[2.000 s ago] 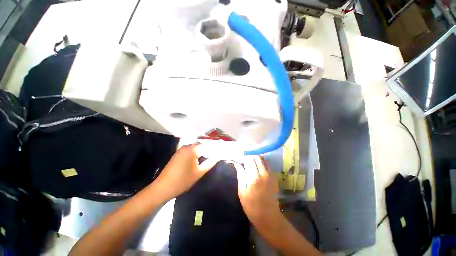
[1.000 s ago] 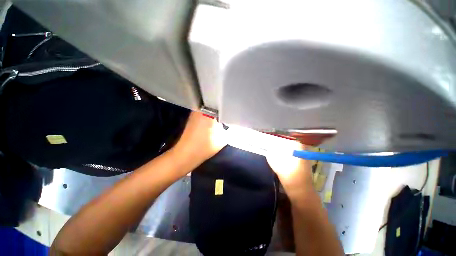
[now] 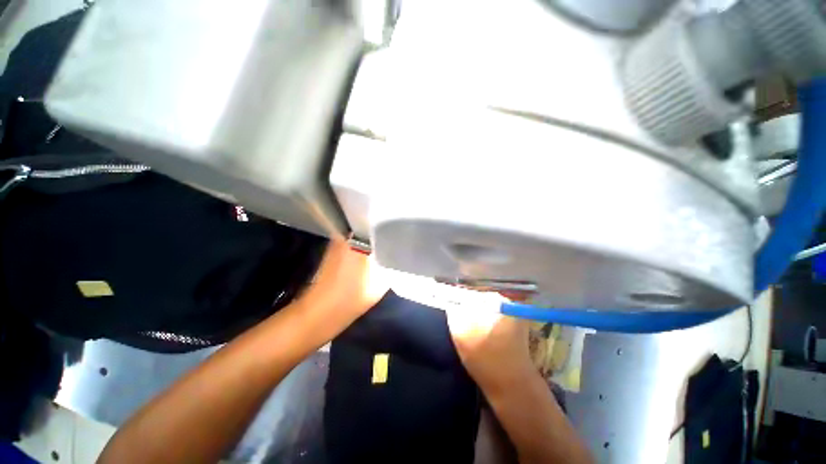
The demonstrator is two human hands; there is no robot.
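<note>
A black fabric pouch (image 3: 398,408) with a small yellow tag hangs over the front of the table below the sewing machine head (image 3: 543,181). My left hand (image 3: 358,276) is at the pouch's top left edge, partly under the head. My right hand (image 3: 485,335) is at its top right edge. The fingertips of both hands are hidden by the head and by bright glare, so their exact hold on the cloth does not show.
A larger black bag (image 3: 154,254) with silvery zippers lies at the left. A thick blue hose (image 3: 625,319) curves round the head's front right. Yellow-edged clamp parts (image 3: 560,349) are right of my right hand. Another black pouch (image 3: 715,408) lies far right.
The view moved in close to the machine head, then back a little, so more of its top shows than a second ago. Both hands remain at the pouch's top edge.
</note>
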